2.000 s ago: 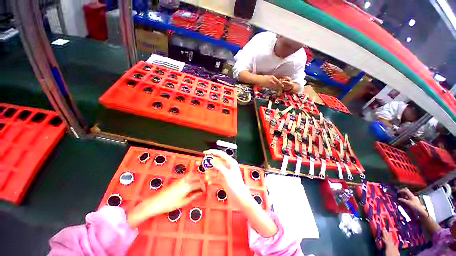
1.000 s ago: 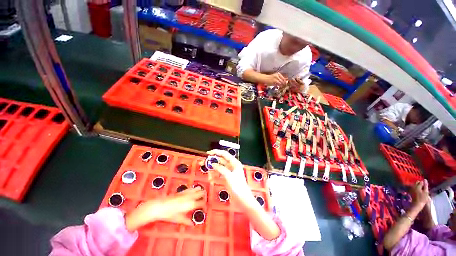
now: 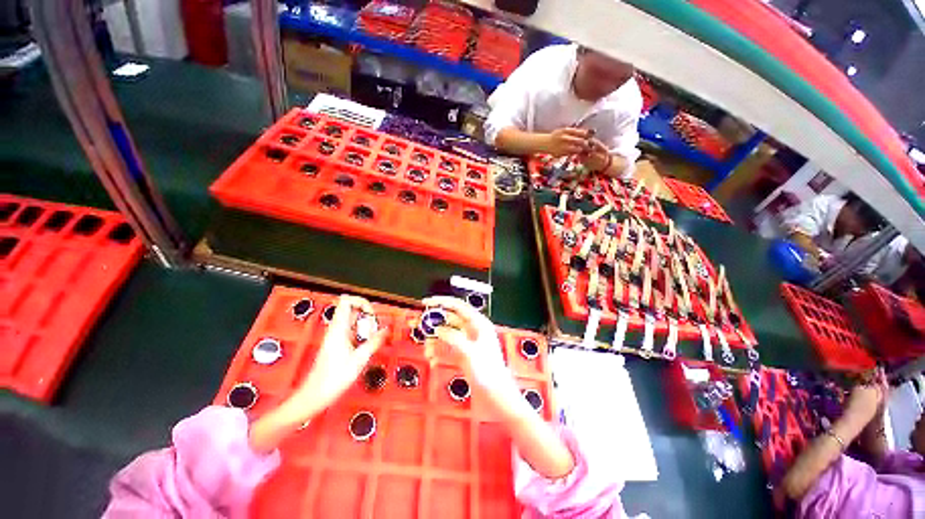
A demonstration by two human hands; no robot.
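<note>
The near red compartment tray (image 3: 426, 446) lies in front of me with several round dark watch heads, one of them at its lower middle (image 3: 362, 425). My left hand (image 3: 345, 350) is above the tray's upper left part and holds a round watch head (image 3: 366, 325) with a pale, shiny face. My right hand (image 3: 469, 340) holds another round watch head (image 3: 433, 322) with a dark face and pale rim, at the tray's back edge. The two hands are apart. The fingers partly hide the heads, and the left forearm covers some compartments.
A raised tray (image 3: 406, 225) of watch heads stands behind. Strapped watches fill a red tray (image 3: 649, 279) at right. A paper sheet (image 3: 606, 411) and small red box (image 3: 695, 395) lie right. A metal post (image 3: 91, 142) stands left. Co-workers sit opposite and at right.
My left hand has moved from the tray's middle up and left, and now holds a watch head. My right hand stays near the back edge with its watch head.
</note>
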